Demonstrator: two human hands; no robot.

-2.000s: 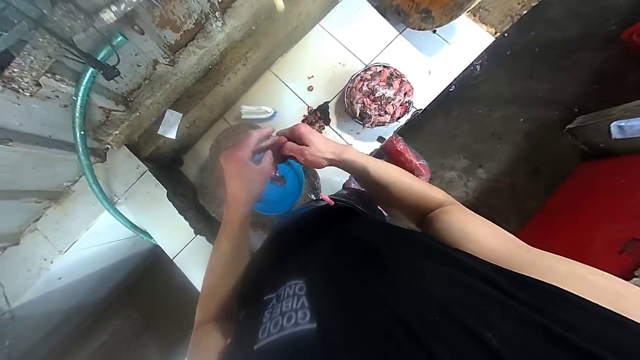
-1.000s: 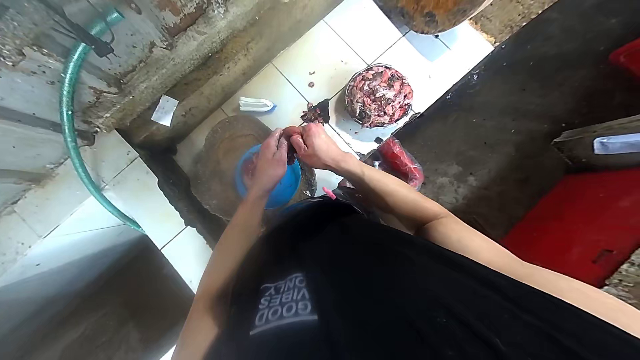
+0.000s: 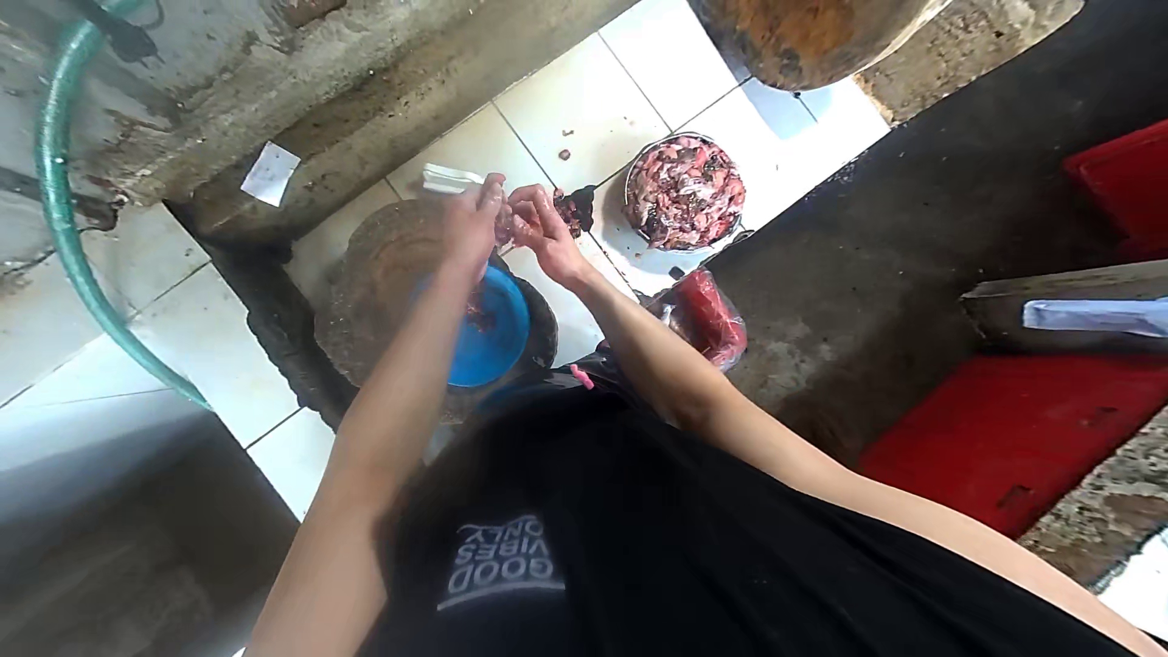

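My left hand (image 3: 472,228) and my right hand (image 3: 545,228) meet above the edge of a blue plastic basin (image 3: 493,333). Between their fingers is a small piece of reddish meat (image 3: 505,224), largely hidden by the fingers. Dark red bits lie inside the basin, which rests on a round wooden block (image 3: 365,274). Beyond my right hand a round container (image 3: 684,192) is heaped with pink and dark meat pieces. A dark scrap with reddish bits (image 3: 575,210) lies on the tiles beside my right hand.
A folded white item (image 3: 450,179) lies on the tiles behind my hands. Red meat in clear plastic (image 3: 710,319) sits near my right forearm. A green hose (image 3: 68,219) curves at the left. A large round brown object (image 3: 812,36) stands at the top, and a red panel (image 3: 1013,438) at the right.
Both hands have stayed together over the basin area, with the fingers changing position. My right hand's fingers are more spread than a second ago. The view has shifted slightly.
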